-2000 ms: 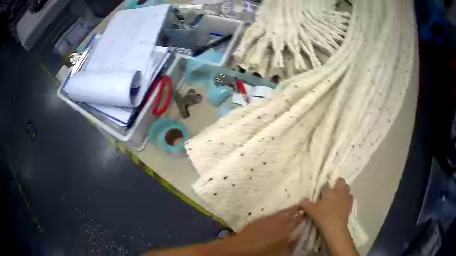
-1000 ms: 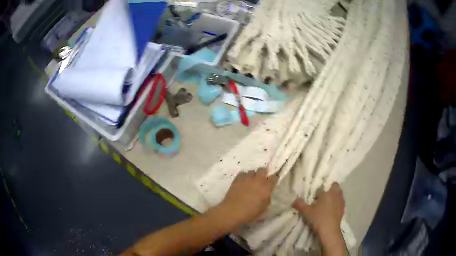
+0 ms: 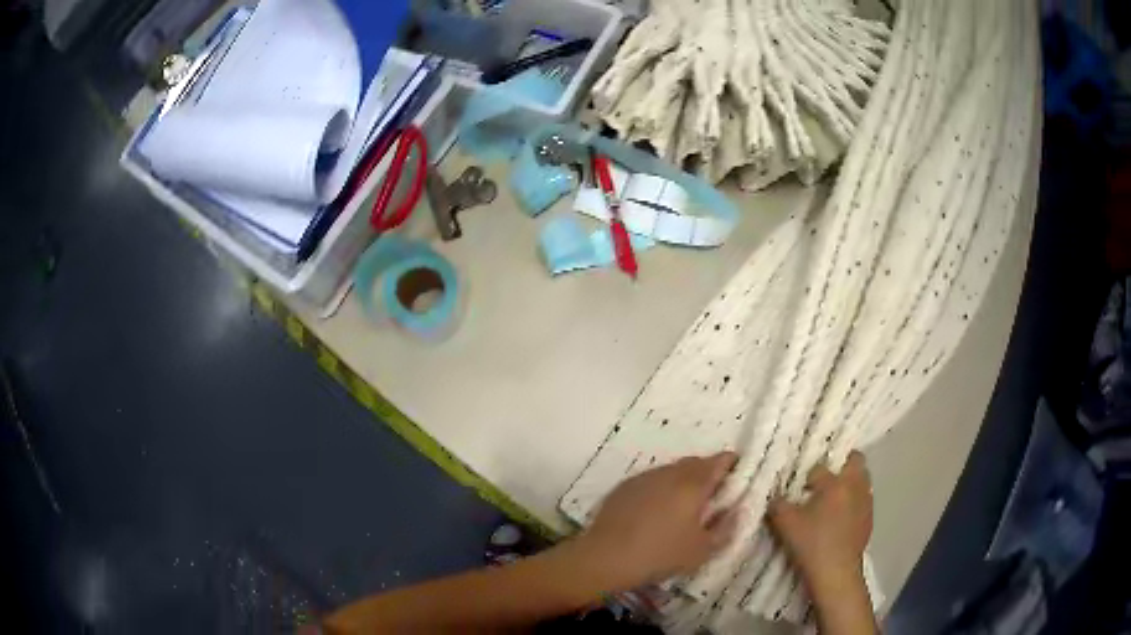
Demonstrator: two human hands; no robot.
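Note:
The speckled cream knit panels (image 3: 856, 298) run down the right side of the table in long folds to my hands. One flat layer (image 3: 707, 378) lies spread on the left under the folds. My left hand (image 3: 664, 515) grips the bunched knit at its left side, fingertips hidden in the folds. My right hand (image 3: 829, 515) grips the folds just to the right, with a small gap between the hands. The near ends of the knit hang bunched below my hands, partly cut off by the frame.
A finished knit pile with fanned ends (image 3: 732, 87) lies at the top. Left of it are a sticker strip (image 3: 670, 211), red pen (image 3: 614, 217), metal clip (image 3: 459, 201), red-handled scissors (image 3: 399, 177), label roll (image 3: 422, 290) and a tray (image 3: 310, 283) with papers. A yellow-marked table edge (image 3: 385, 409) runs diagonally.
The spread left part of the knit has been gathered rightward, uncovering the sticker strip, pen and tabletop. My left hand has moved up, then right toward my right hand.

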